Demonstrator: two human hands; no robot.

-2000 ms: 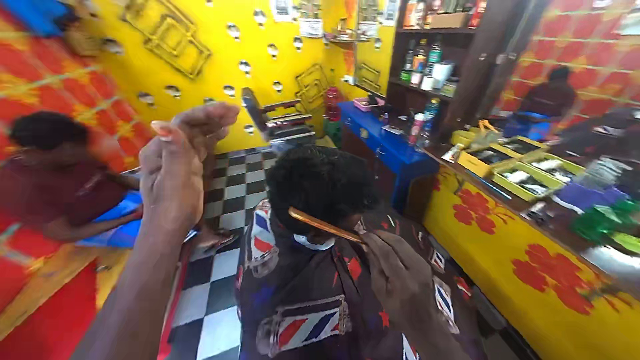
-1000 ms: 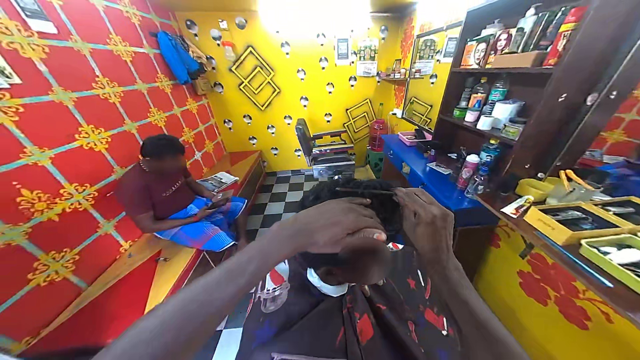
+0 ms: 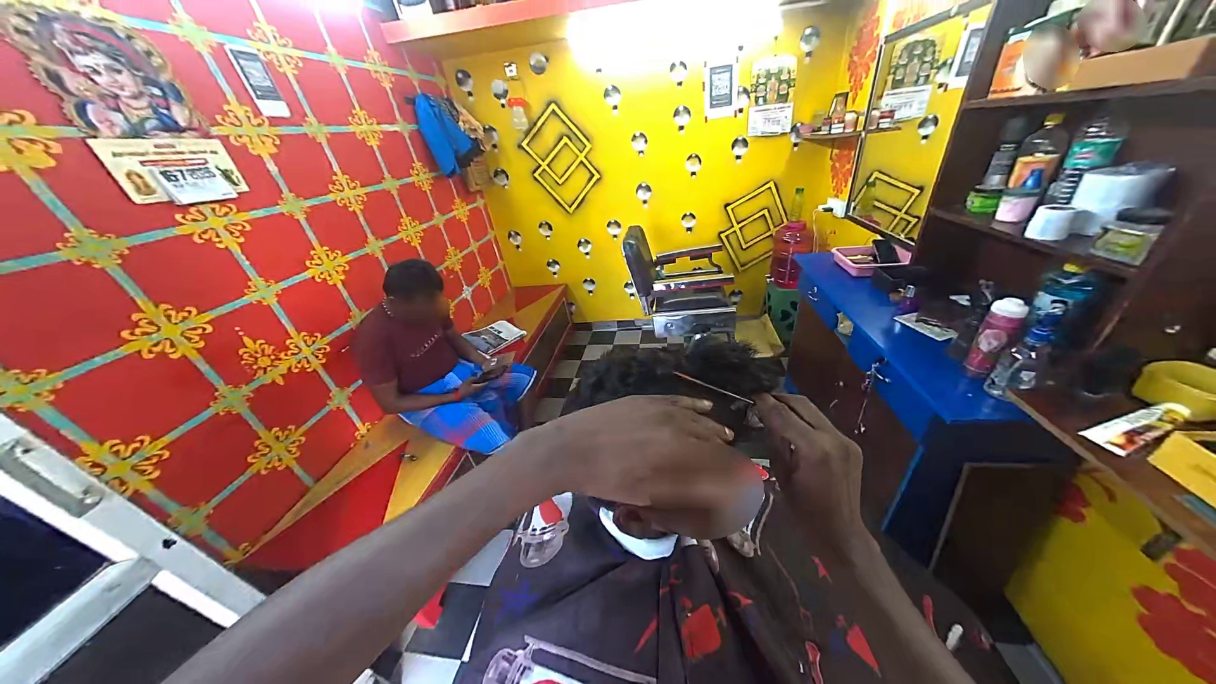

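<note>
A seated person wears a dark barber's cape with red and white prints and a white neck strip. My right hand pinches a thin brown comb, which lies in the person's dark curly hair. Across the side of the head rests my left hand, its fingers stretched toward the comb; whether it grips any hair cannot be told. Part of the person's head is hidden behind my hands.
Another person sits on a bench at the left, holding a phone. An empty barber's chair stands ahead. To the right are a blue counter with bottles, a shelf and a ledge with a yellow box.
My left hand, raised off to the left two seconds ago, came over to the head. The comb moved from beside the head into the hair. The view has swung left.
</note>
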